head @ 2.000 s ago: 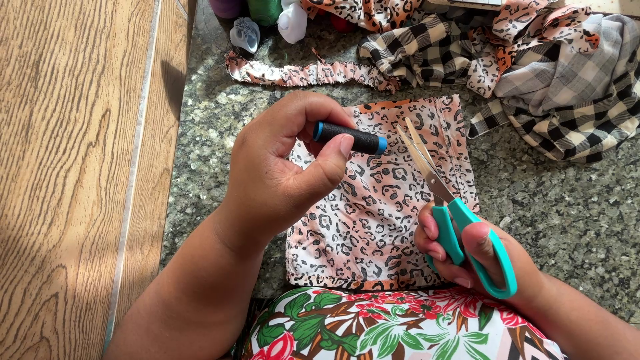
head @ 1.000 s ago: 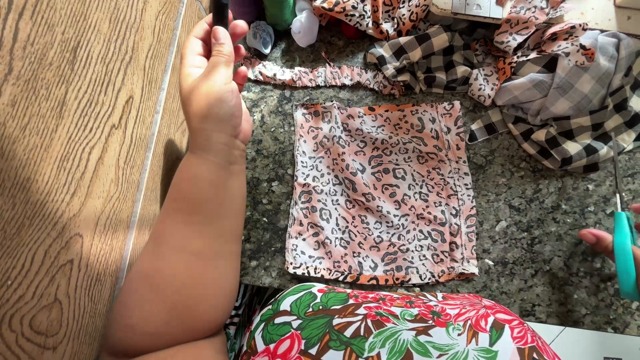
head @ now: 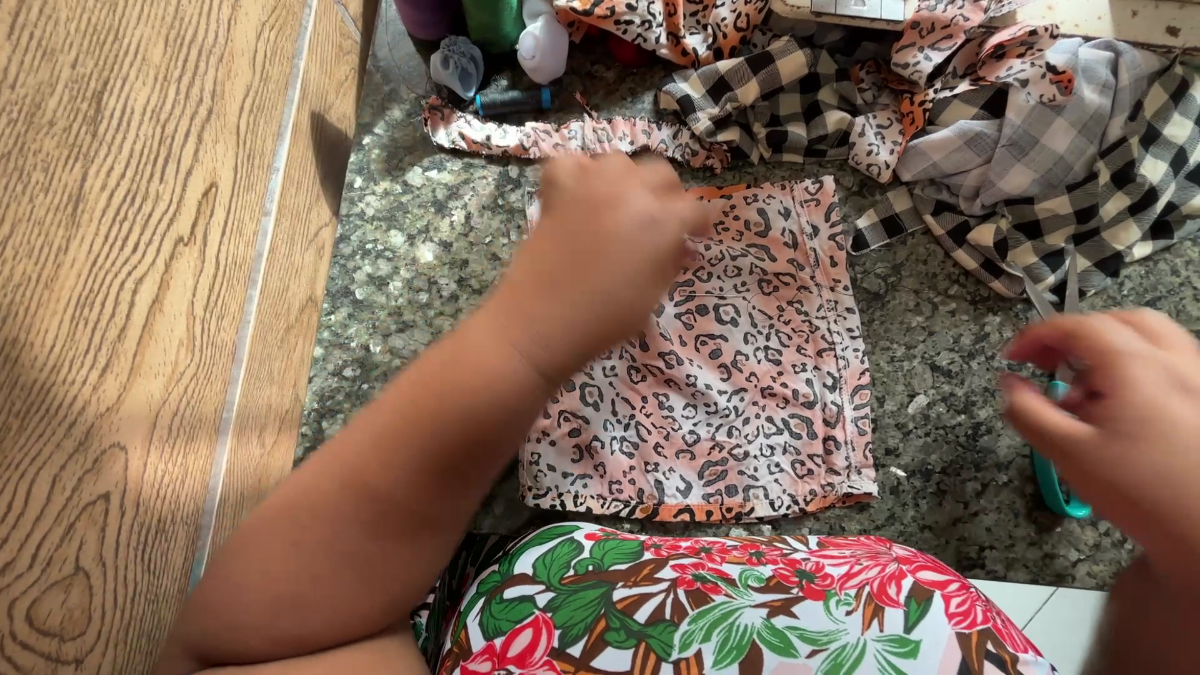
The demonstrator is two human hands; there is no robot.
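My left hand is over the upper left of a leopard-print fabric piece, blurred; whether its fingers hold anything cannot be told. The fabric lies flat on the speckled granite countertop. On the right my right hand hovers over or beside teal-handled scissors, thumb and fingers apart, with nothing visible between them. The scissors' blades point away from me, beside the checked cloth. Near the counter's far left, a black thread spool with blue ends lies just behind a gathered leopard-print strip.
Black-and-white checked cloth is heaped at the back right with leopard-print scraps. Purple and green thread cones and a small white object stand at the back left. The wood-grain surface lies left of the counter.
The spool, in my left hand earlier, now lies behind the gathered strip. My left hand has come over the fabric. The scissors, held by my right hand before, lie on the counter.
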